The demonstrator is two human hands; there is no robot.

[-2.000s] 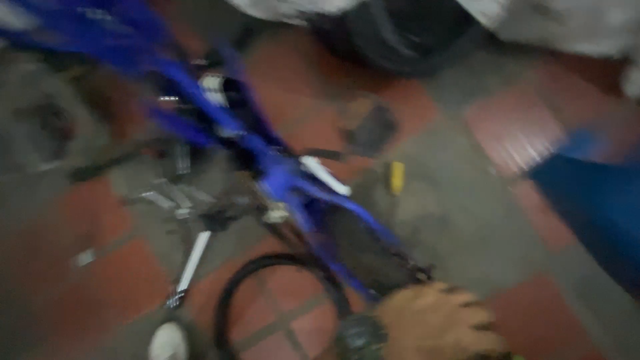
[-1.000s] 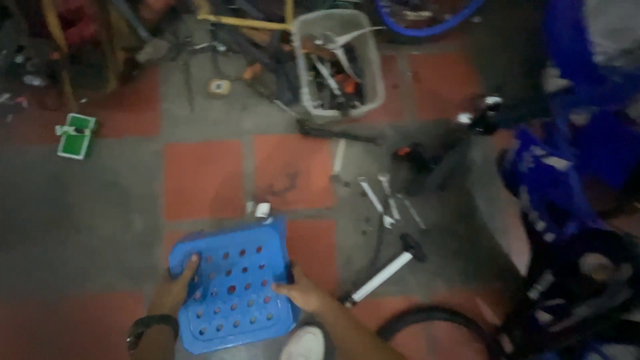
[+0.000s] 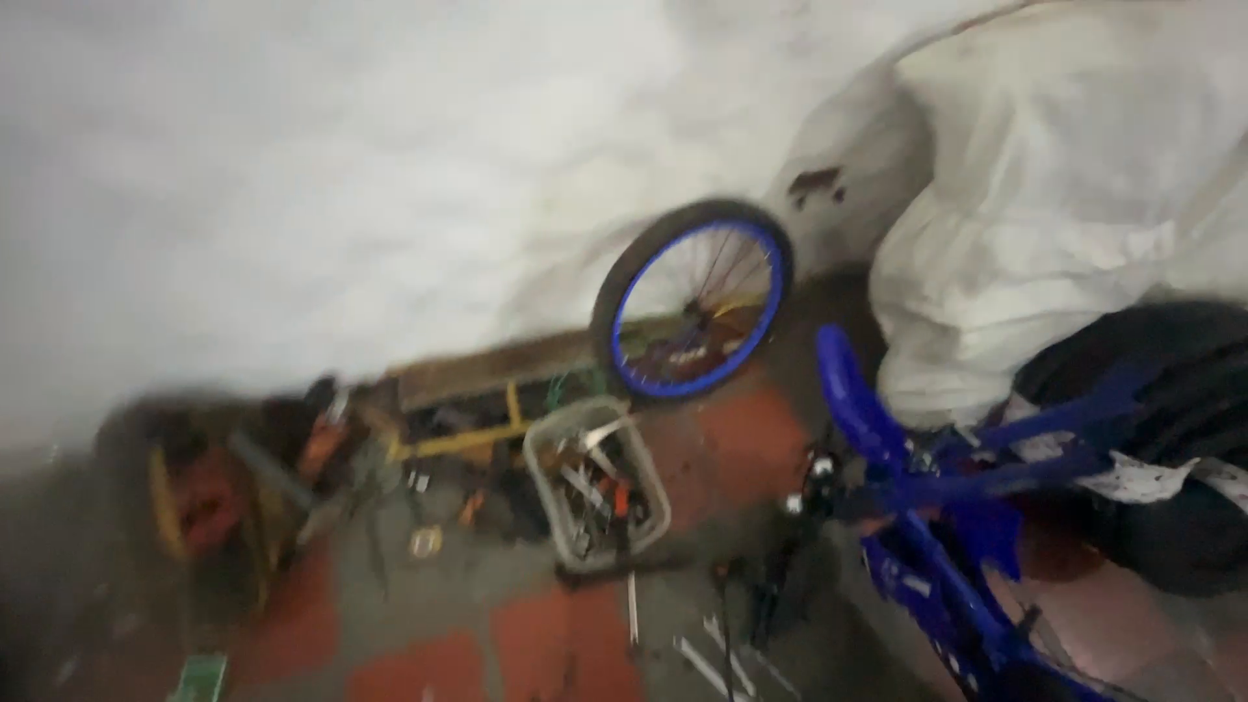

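Neither my left hand nor my right hand shows in the head view. A blue bicycle frame (image 3: 960,595) with a blue fender (image 3: 856,395) stands at the lower right. Against the wall leans a bicycle wheel with a blue rim (image 3: 624,327). Below it on the tiled floor is a clear plastic bin (image 3: 660,487) holding tools. Several wrenches (image 3: 704,668) lie near the bottom edge. The picture is blurred.
A large whitish sack (image 3: 975,283) and a dark tire-like object (image 3: 1170,390) stand at the right. Dark clutter (image 3: 210,487) lines the wall at the left. A green box (image 3: 202,678) lies at the bottom left.
The view has swung up toward the wall. One second ago both hands held a blue perforated plastic seat or stool; hands and blue piece are now out of view.
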